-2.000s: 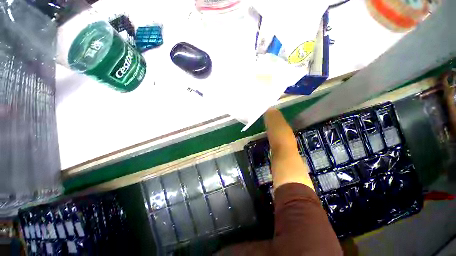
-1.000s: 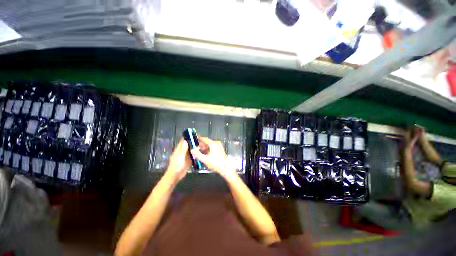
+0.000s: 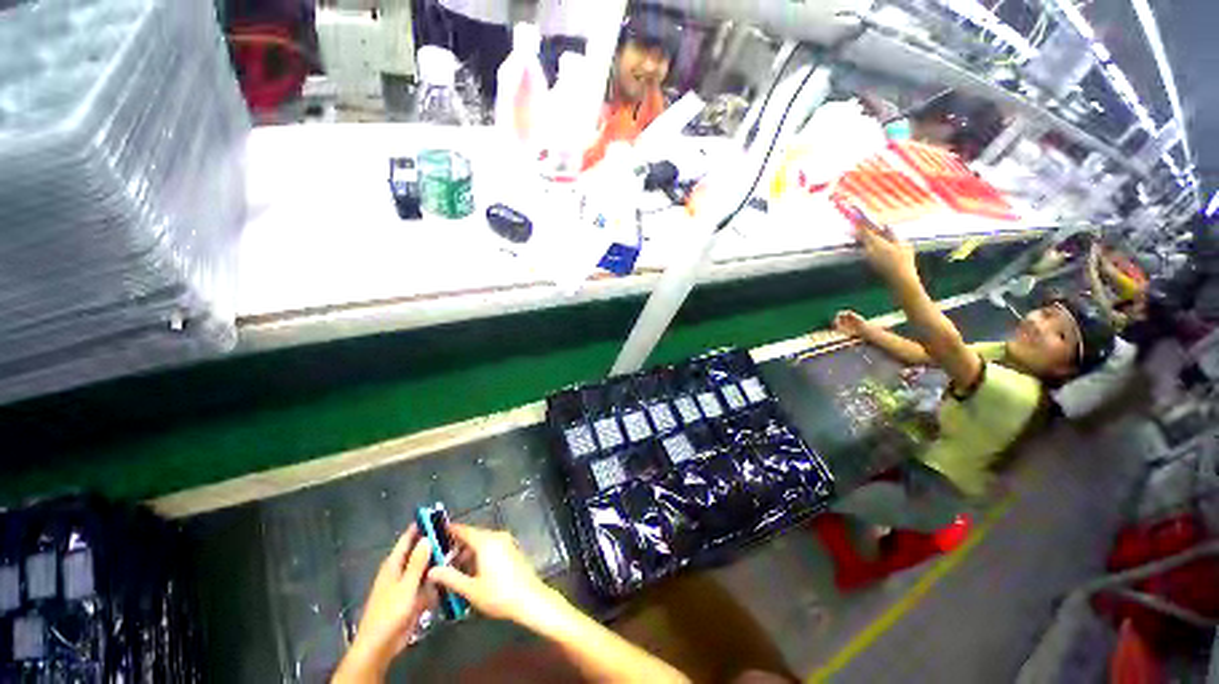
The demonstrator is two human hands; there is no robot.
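My left hand point(image 3: 392, 597) and my right hand point(image 3: 497, 572) together hold one small dark device with light-blue edges point(image 3: 439, 551), upright between them. Its front is too small to read. A clear blister tray point(image 3: 321, 561) lies on the dark green belt beneath and around my hands. To its right sits a glossy black stack of filled trays point(image 3: 682, 488) with rows of pale keypad patches. Another such stack point(image 3: 60, 588) is cut off at the lower left.
A tall stack of empty trays point(image 3: 107, 201) stands at left on the white shelf point(image 3: 321, 254). The shelf holds a green cup point(image 3: 445, 183) and a dark rounded item point(image 3: 508, 222). A slanted grey post point(image 3: 655, 314) rises behind the belt. A person point(image 3: 996, 414) sits at right, arm raised.
The view has tilted up and turned right, showing more of the shelf, hall and seated person. Both hands still hold the device, now lower in the picture.
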